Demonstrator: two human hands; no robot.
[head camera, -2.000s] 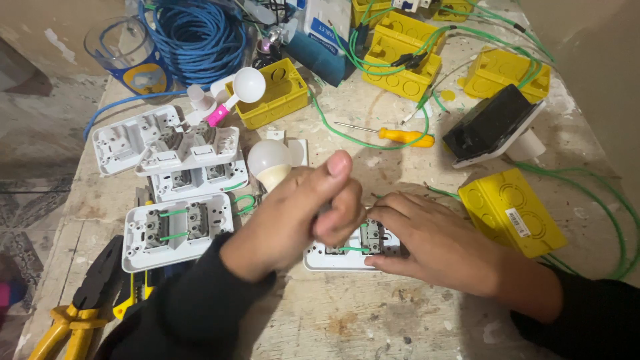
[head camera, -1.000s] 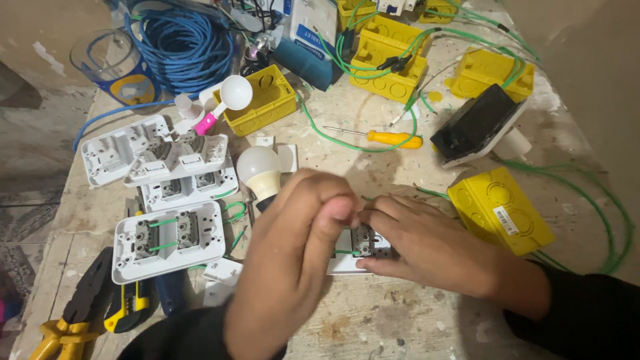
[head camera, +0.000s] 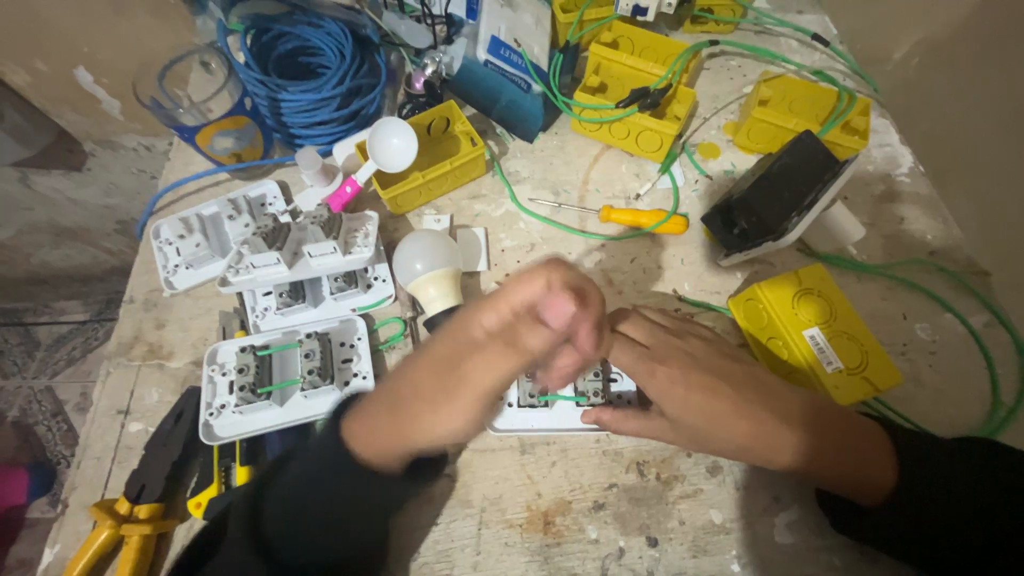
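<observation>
A white plastic socket plate (head camera: 552, 420), back side up with grey modules and a short green jumper wire, lies on the worktable in front of me. My right hand (head camera: 680, 376) rests on its right end, thumb at the near edge and fingers over the far side. Above its left part is my left hand (head camera: 560, 320), blurred, with fingers curled; whether a tool is inside is hidden. To the left sits a second wired plate (head camera: 284, 380) with two green jumpers. Behind that, more white plates (head camera: 264, 236) are stacked. A light bulb (head camera: 430, 268) lies just beyond my left forearm.
Yellow electrical boxes (head camera: 816, 332) with green wires stand at the right and back. An orange-handled screwdriver (head camera: 640, 218) lies beyond my hands. Pliers (head camera: 144, 496) and a yellow cutter (head camera: 220, 480) are at the near left. Coiled blue cable (head camera: 312, 72) and a glass mug (head camera: 208, 112) are at the back left.
My left hand has stayed over the plate while its wrist and fingers turned. My right hand keeps its place on the plate's right end.
</observation>
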